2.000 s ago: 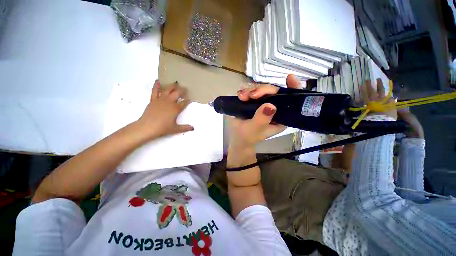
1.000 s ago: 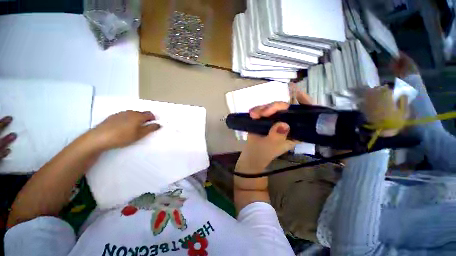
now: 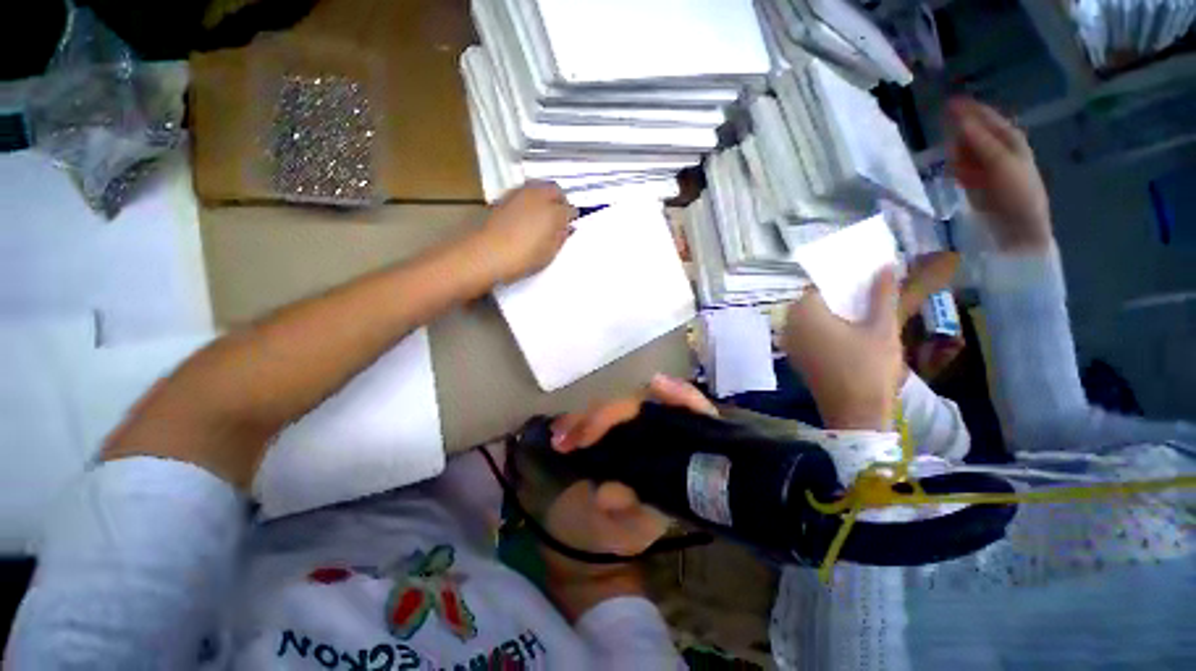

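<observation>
My left hand (image 3: 529, 231) is across the bench, fingers closed at the upper left corner of a white panel (image 3: 606, 302) that lies tilted below the tall stack. My right hand (image 3: 610, 479) grips the black electric screwdriver (image 3: 656, 475), held level near my body; its tip end points left and the bit cannot be made out. A second white panel (image 3: 367, 426) lies at the bench edge in front of me, partly under my left forearm.
A clear screw tray (image 3: 324, 138) sits on brown cardboard (image 3: 226, 118), with a plastic bag (image 3: 105, 118) to its left. Stacked panels (image 3: 656, 46) stand at the back. A neighbouring worker's hand (image 3: 846, 354) holds a small white sheet (image 3: 853, 262) at right. A yellow cord (image 3: 1049, 496) runs right.
My left hand has moved from the near panel to the right-hand panel. The screwdriver has come lower and closer to my body. The view has shifted right.
</observation>
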